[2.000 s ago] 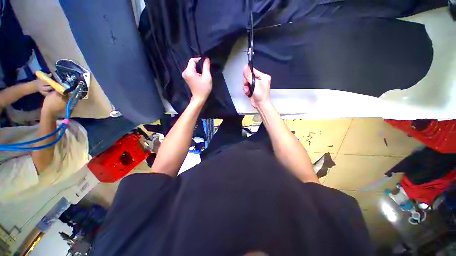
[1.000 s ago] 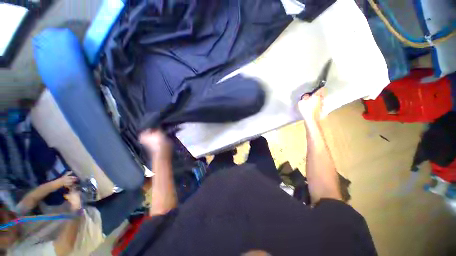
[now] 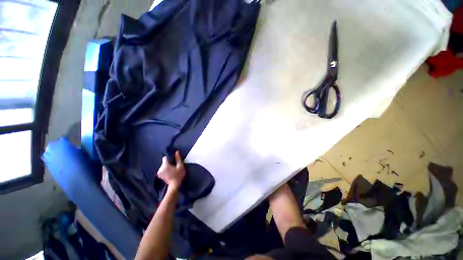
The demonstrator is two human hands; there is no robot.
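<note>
Dark navy fabric (image 3: pixel 162 76) lies wrinkled over the left part of the white-covered table (image 3: pixel 284 111). My left hand (image 3: pixel 171 171) is closed on a fold of this fabric near the table's front left corner. A rounded dark flap lies just right of the hand. The long black shears (image 3: pixel 327 76) lie on the white cover with blades closed, pointing away from me, and no hand touches them. My right forearm (image 3: pixel 285 205) reaches under the table's front edge, and the right hand is hidden there.
Fabric offcuts (image 3: pixel 365 218) in black, grey and white are heaped on the tan floor (image 3: pixel 391 127) at the lower right. A blue padded board (image 3: pixel 94 190) stands left of the table. A window (image 3: pixel 23 91) is at far left. Something red (image 3: pixel 447 63) shows at the right edge.
My right hand has let go of the shears, which now lie on the table, and has gone below its edge. The fabric has been drawn left, baring the white cover. The view has turned.
</note>
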